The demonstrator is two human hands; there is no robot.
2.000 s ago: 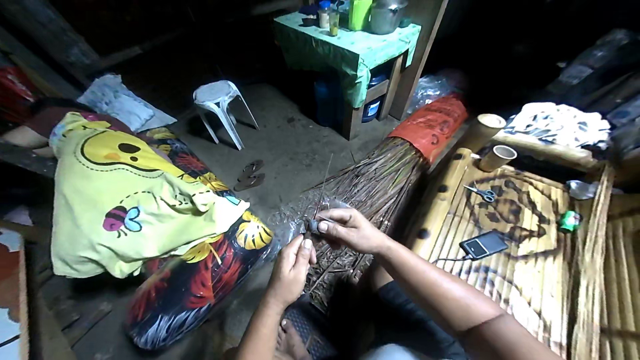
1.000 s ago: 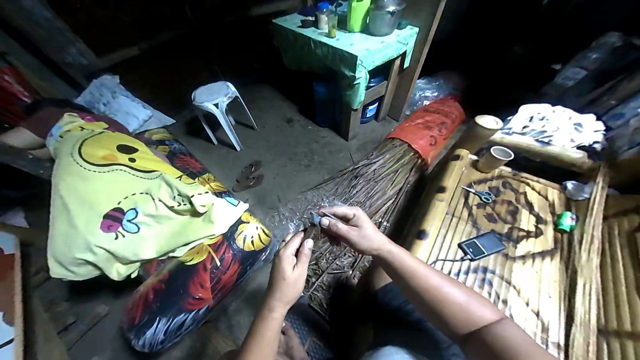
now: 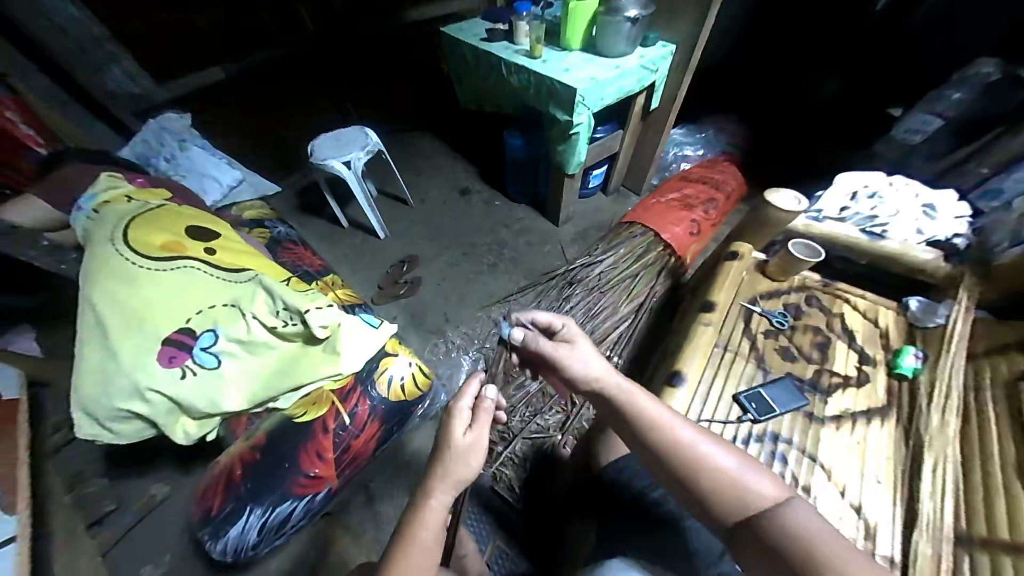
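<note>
My right hand (image 3: 560,348), at the centre, pinches a small grey object (image 3: 506,330) between thumb and fingertips; its kind is too small to tell. Lower and to the left, my left hand (image 3: 470,424) has its fingers closed and thumb on top, on something thin and dark, perhaps a stick, that shows below the hand. Beyond and beneath both hands lies a large bundle of thin dry sticks (image 3: 608,292), its far end wrapped in a red sack (image 3: 692,204). Clear plastic (image 3: 456,364) lies beside my left hand.
At right, a bamboo bench (image 3: 840,448) bears scissors (image 3: 774,318), a black device with a cable (image 3: 772,398) and a bamboo cup (image 3: 794,258). A person under a yellow cloth (image 3: 192,320) lies at left. Further off are a white stool (image 3: 352,152), slippers (image 3: 398,278) and a covered table (image 3: 552,68).
My hands, close together in the earlier frames, are now apart. My right hand is higher with the small grey object, and my left hand is lower.
</note>
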